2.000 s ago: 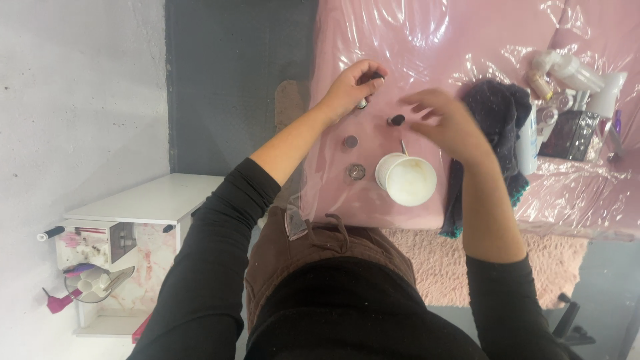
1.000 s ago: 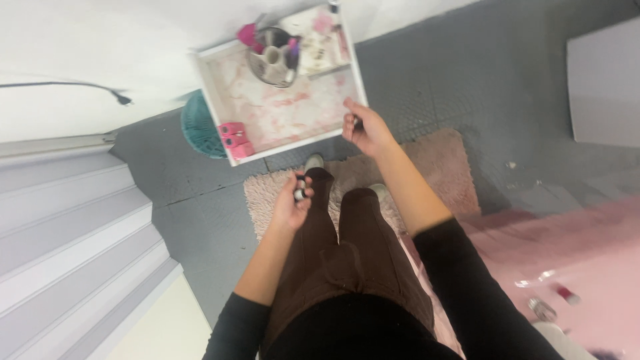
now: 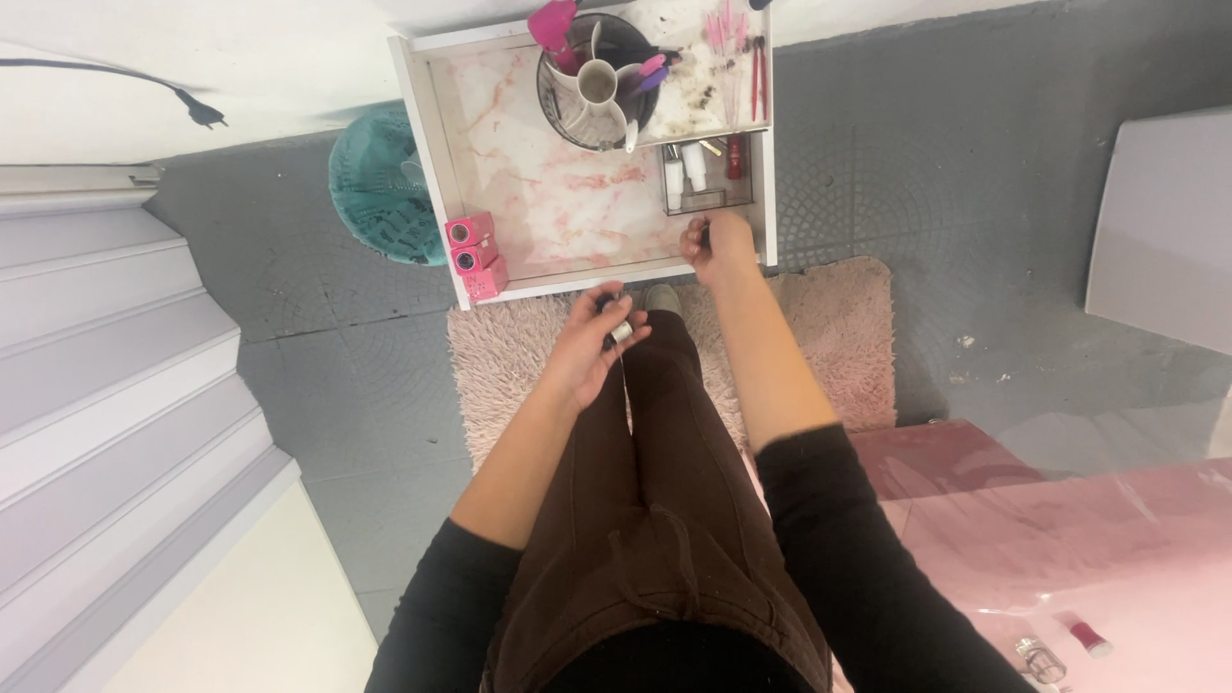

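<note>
My left hand, just outside the near edge of a white tray-like shelf, holds small bottles with black and white parts. A small black object is in my right hand, over the shelf's near right corner. Right beside that hand lies a clear divided box holding white bottles and a red bottle. Pink boxes stand in the shelf's near left corner. A round dark organizer near the back holds a white divided insert, a pink item and pens.
Pink brushes and red sticks lie at the back right. A teal-lined bin stands left of the shelf. A shaggy pink rug is underfoot. The plastic-covered pink table is at lower right, with small bottles on it.
The view has swung from the pink table to the white shelf. Over the last second my right hand has come to the clear box's near side. My left hand still holds the small bottles.
</note>
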